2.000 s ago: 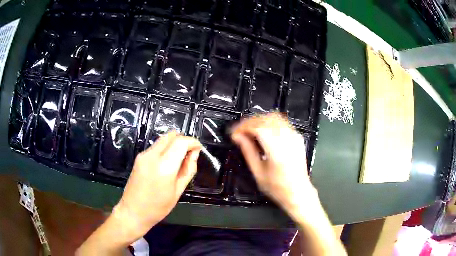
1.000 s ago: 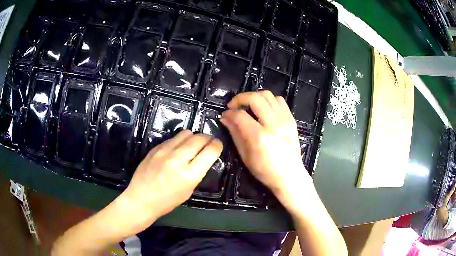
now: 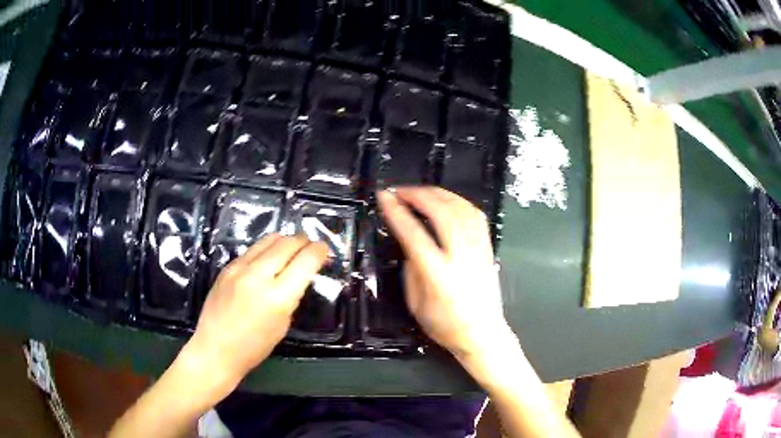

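A large glossy black blister tray [image 3: 334,128] with rows of rectangular pockets lies on the dark green bench. My left hand [image 3: 261,287] is over its front row, thumb and fingertips bent together at a pocket right of the middle. My right hand [image 3: 445,257] is over the same row just to the right, fingertips pinched near the pocket's upper right corner. Any small piece between the fingertips of either hand is too small or hidden to tell. A loose heap of small white pieces [image 3: 536,161] lies right of the tray.
A tan cardboard sheet [image 3: 634,197] with a torn top edge lies right of the heap. A pale rail and a white post [image 3: 719,75] stand behind it. Cardboard [image 3: 629,398] shows below the bench's front edge.
The tray, heap and cardboard appear shifted left in the view. My right fingertips have moved slightly apart from my left ones; both hands remain over the front row.
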